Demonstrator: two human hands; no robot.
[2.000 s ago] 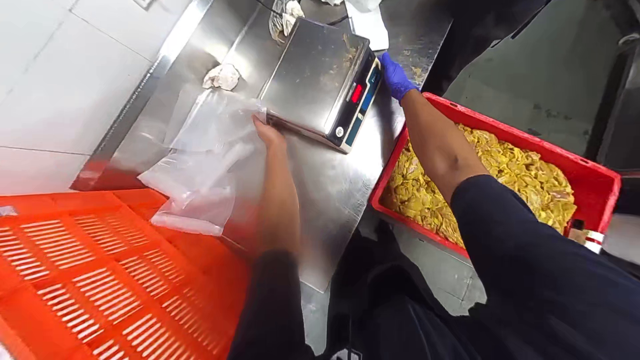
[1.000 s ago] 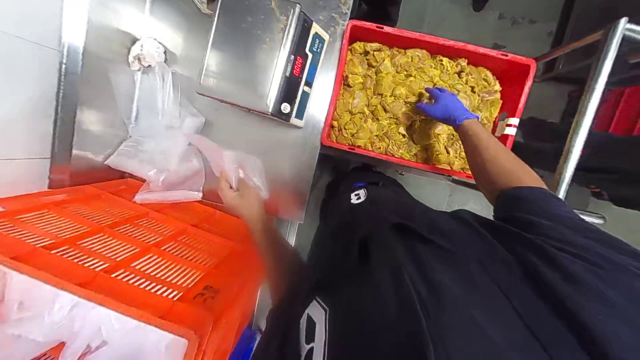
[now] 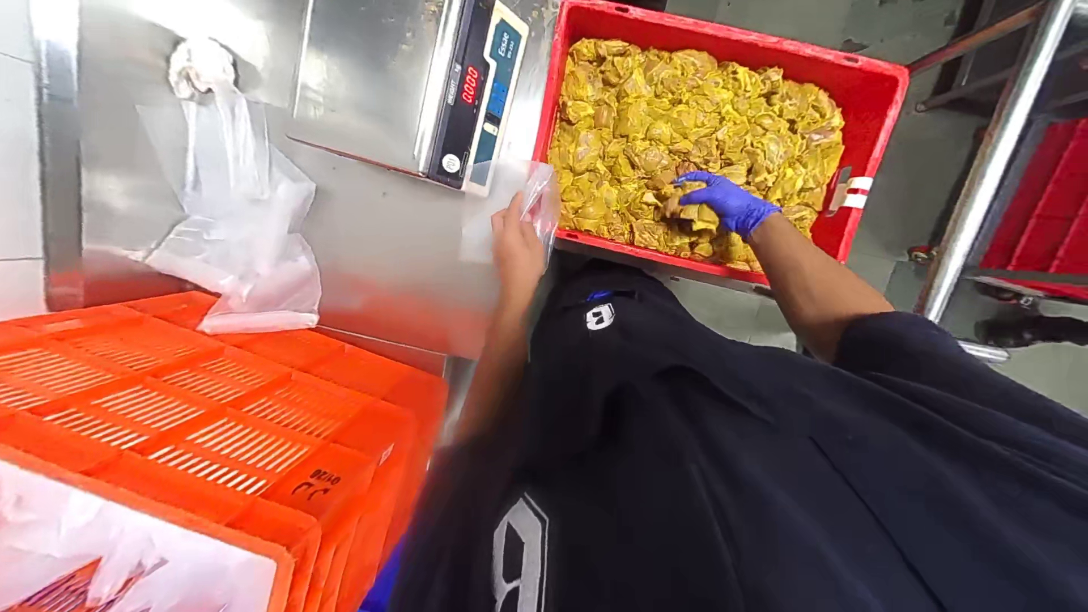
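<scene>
My right hand, in a blue glove, has its fingers curled round some yellow marinated meat pieces near the lower middle of a red plastic crate. The same meat fills the crate around it. My bare left hand grips a clear plastic bag by the crate's left wall, over the edge of the steel table. A digital weighing scale with a steel pan stands just above and left of that hand. Its red display is lit and reads zero.
More clear plastic bags lie on the steel table at left, beside a crumpled white bundle. Orange slotted crates fill the lower left, one holding plastic-wrapped contents. A metal tube frame stands at right.
My right hand has gone from beside the scale into the meat, where its fingers have closed on pieces. My left hand has brought a clear bag from the table toward the red crate. The view has shifted.
</scene>
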